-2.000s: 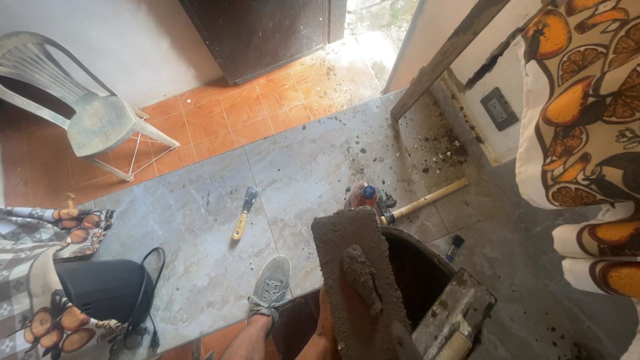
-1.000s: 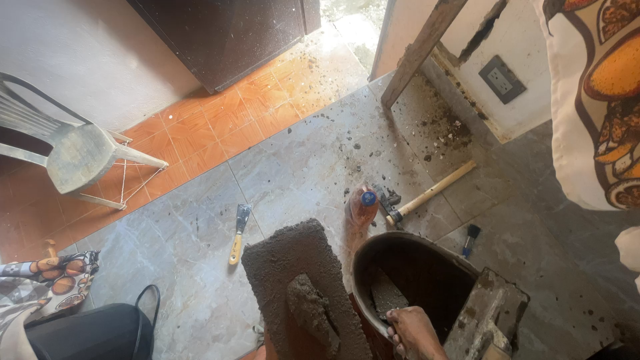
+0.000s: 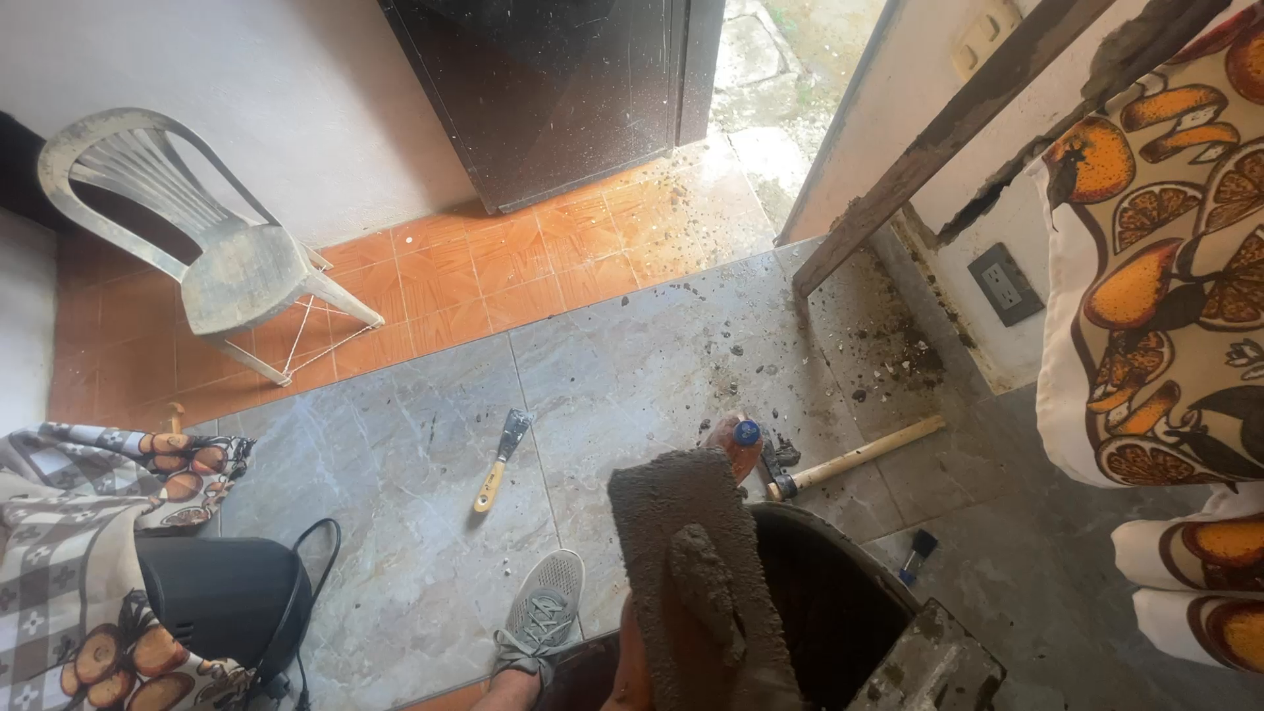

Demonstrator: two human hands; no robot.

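Note:
A rectangular board [image 3: 691,553] coated in wet grey mortar rises from the bottom edge, with a thick mortar lump [image 3: 706,588] on its face. A strip of bare skin [image 3: 629,657] shows along the board's lower left edge; whether it is arm or leg I cannot tell. Neither of my hands can be made out; the board may hide them. Behind and right of the board is a dark bucket [image 3: 904,583], its inside mostly in shadow. A mortar-stained block or board [image 3: 928,662] lies over the bucket's right rim.
On the grey tiles are a putty knife [image 3: 499,462], a blue-capped bottle [image 3: 743,444], a wooden-handled hammer [image 3: 864,456], a brush [image 3: 918,555] and debris. A plastic chair [image 3: 242,276] stands upper left. A slanted wooden post [image 3: 938,148] and patterned cloth [image 3: 1165,296] flank the right. My shoe [image 3: 545,602] is below.
One second ago my right hand was inside the bucket at a tool; it is now out of sight. The mortar-coated board now overlaps the bucket's left part.

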